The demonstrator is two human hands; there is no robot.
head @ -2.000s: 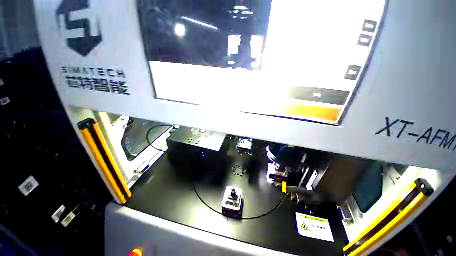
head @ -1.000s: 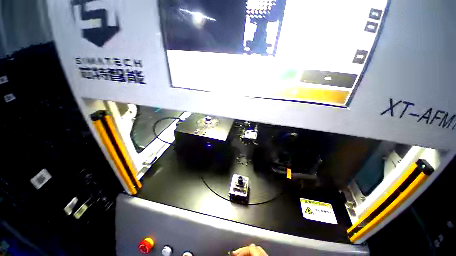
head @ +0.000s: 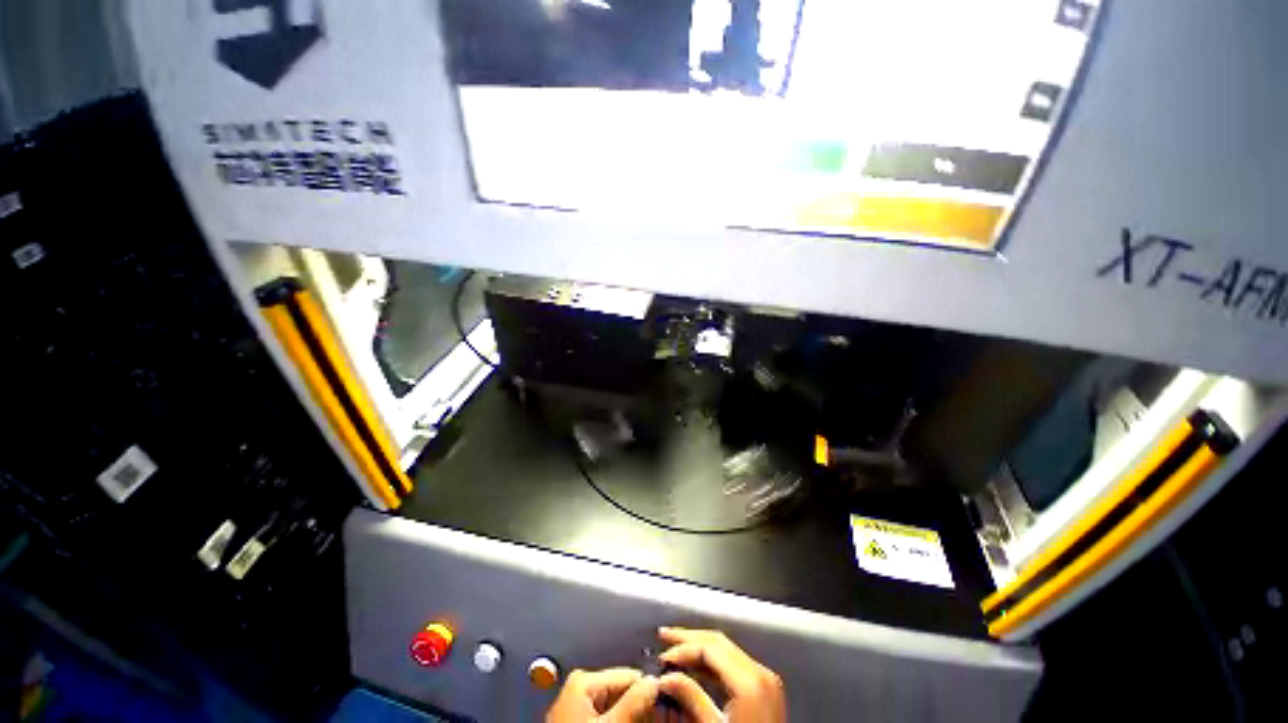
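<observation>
My left hand [head: 605, 696] and my right hand [head: 723, 681] are together at the bottom edge, in front of the machine's grey front panel, both partly cut off. Their fingertips meet around a small dark piece [head: 653, 661], mostly covered by the fingers. Inside the machine's opening, the black table [head: 516, 487] carries a blurred silvery block [head: 603, 435] left of centre. Another blurred silvery shape [head: 760, 480] is right of centre. I cannot tell which of them is the fixture. A thin black cable [head: 636, 517] curves in front of them.
The panel has a red emergency stop [head: 430, 646], a white button [head: 487, 655] and an amber button [head: 543, 671]. Yellow-black bars [head: 332, 396] flank the opening. A black box [head: 572, 339] stands rear left, a warning label [head: 901, 551] right. Black tray stacks [head: 113, 381] stand left; a bright monitor [head: 622, 156] is above.
One hand was barely showing at the bottom edge; now both are in view, fingers together. The sharp silver block at the table's front is replaced by blurred silvery shapes. The monitor picture has changed.
</observation>
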